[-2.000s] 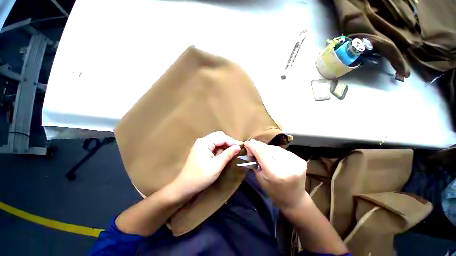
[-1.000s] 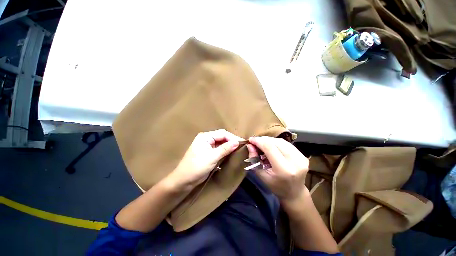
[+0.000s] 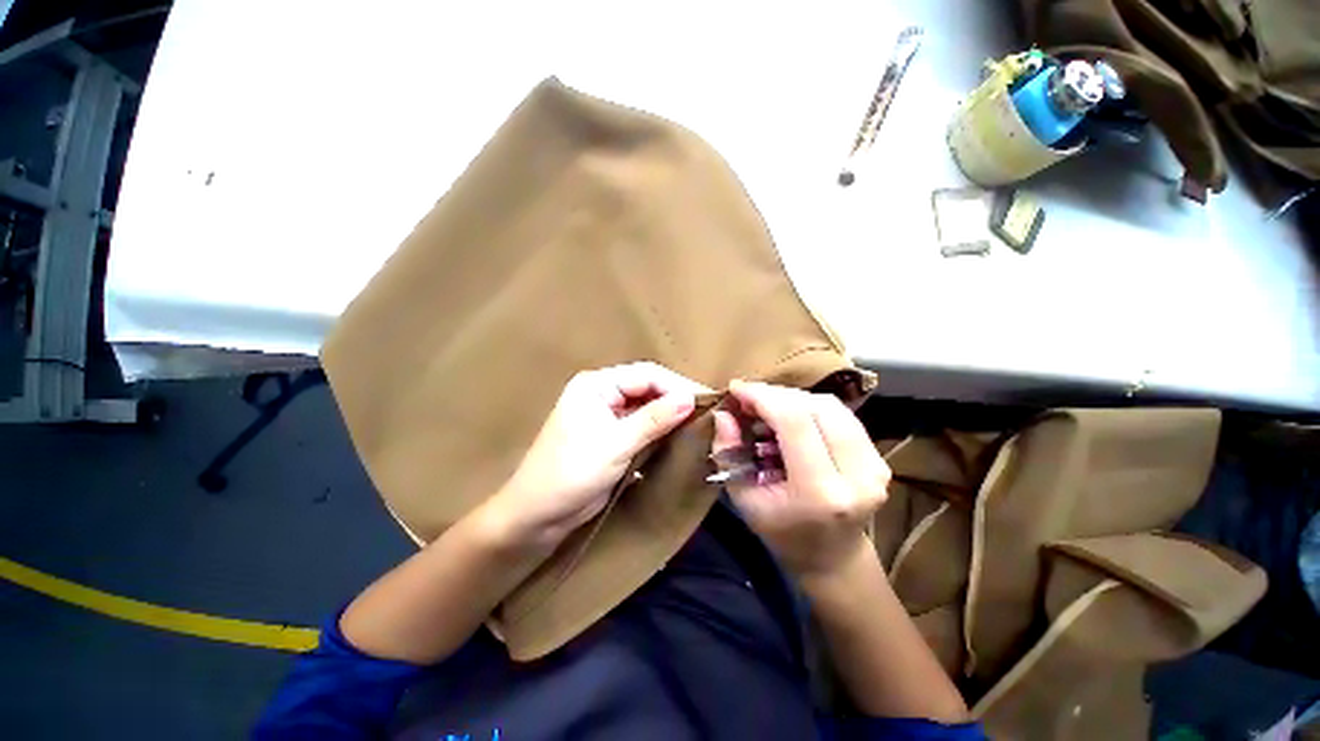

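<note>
A tan bag body (image 3: 536, 261) lies over the table's front edge and down across my lap. My left hand (image 3: 601, 442) pinches the bag's seam edge between thumb and fingertips near the middle of the picture. My right hand (image 3: 808, 471) touches the same edge with its fingertips, just right of my left thumb. Thread snips (image 3: 741, 471) are tucked in my right palm, with silver blade tips pointing left and a bit of pinkish-red handle showing. Whether a thread is held is too small to tell.
A white-covered table (image 3: 333, 87) spans the front. On it are a yellowish cup (image 3: 999, 138) with a blue bottle, two small blocks (image 3: 1018, 220), a slim pen-like tool (image 3: 883, 104) and brown bags (image 3: 1158, 73). More tan bags (image 3: 1071, 507) hang below the table edge at right.
Both hands stay at the seam edge. The right fingers have curled further, and the snips' blades show less and look closer together. The table items have shifted up and right in view.
</note>
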